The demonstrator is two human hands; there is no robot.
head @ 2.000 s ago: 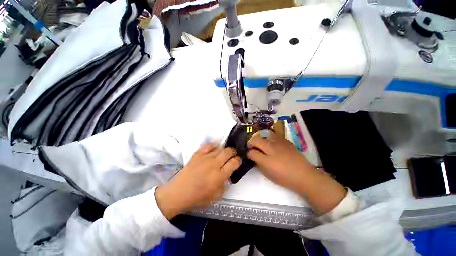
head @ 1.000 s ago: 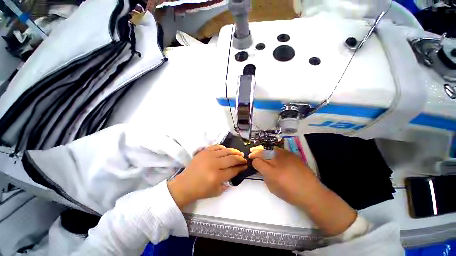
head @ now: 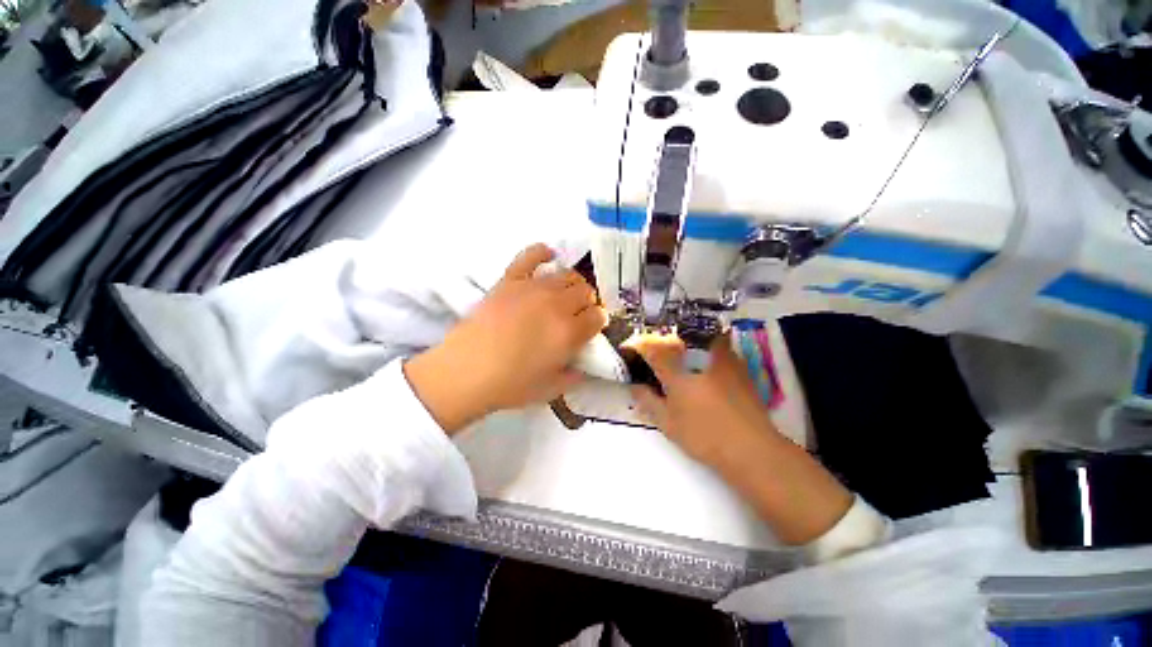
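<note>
A black fabric piece lies at the needle, mostly hidden by my fingers. A light grey-white garment panel with black edging runs from the left to the needle area. My left hand holds the panel just left of the presser foot, fingers bent over the cloth. My right hand has its fingertips on the black piece just in front of the presser foot. The white sewing machine with a blue stripe stands above.
A stack of panels lies at the left. A stack of black pieces and a black smartphone lie at the right. Pink and blue snips lie beside the needle. A measuring scale runs along the table's front edge.
My left hand has moved up and back, lifting and folding the panel's edge by the needle. Less of the black piece shows. My right hand stays close to the presser foot.
</note>
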